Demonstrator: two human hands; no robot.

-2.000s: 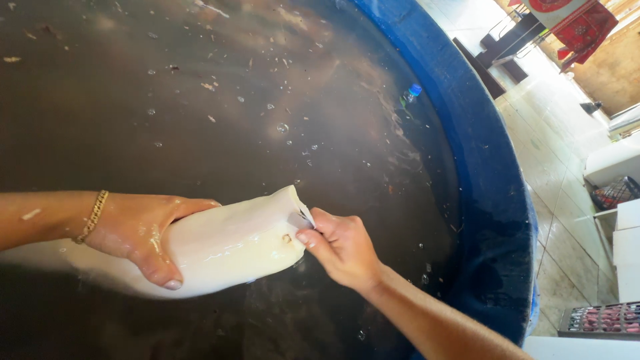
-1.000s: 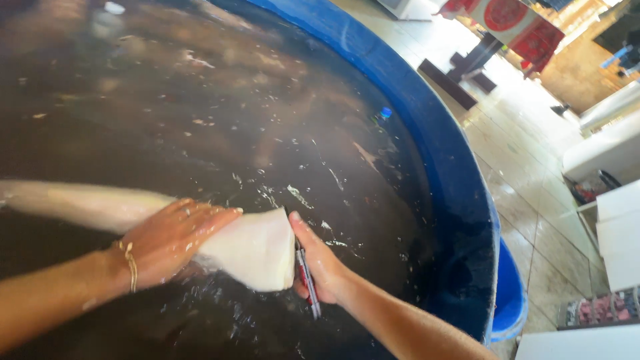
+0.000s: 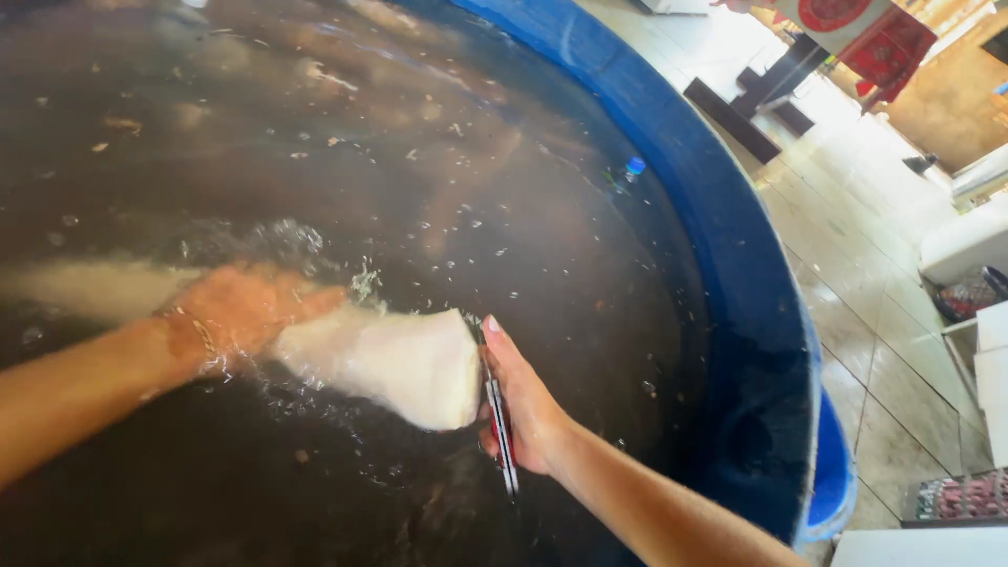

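Observation:
A long pale, smooth piece, its material unclear, lies partly under the murky water of a blue tub. Its wide blunt end shows at the surface. My left hand, with a chain bracelet at the wrist, lies under the water over the piece's middle; its fingertips are blurred. Beside the wide end, my right hand holds a folding-type knife with a red and metal handle, pointing down. Its blade is mostly hidden between the hand and the piece.
A blue bottle cap floats near the tub's right wall. Outside stand a blue bucket, a dark table base with a red and white cloth, a patterned crate and white boxes on the tiled floor.
The pale piece, held higher above the water two seconds ago, has sunk lower. My left hand has gone under the surface with it. The knife's handle shows more than in the first frame.

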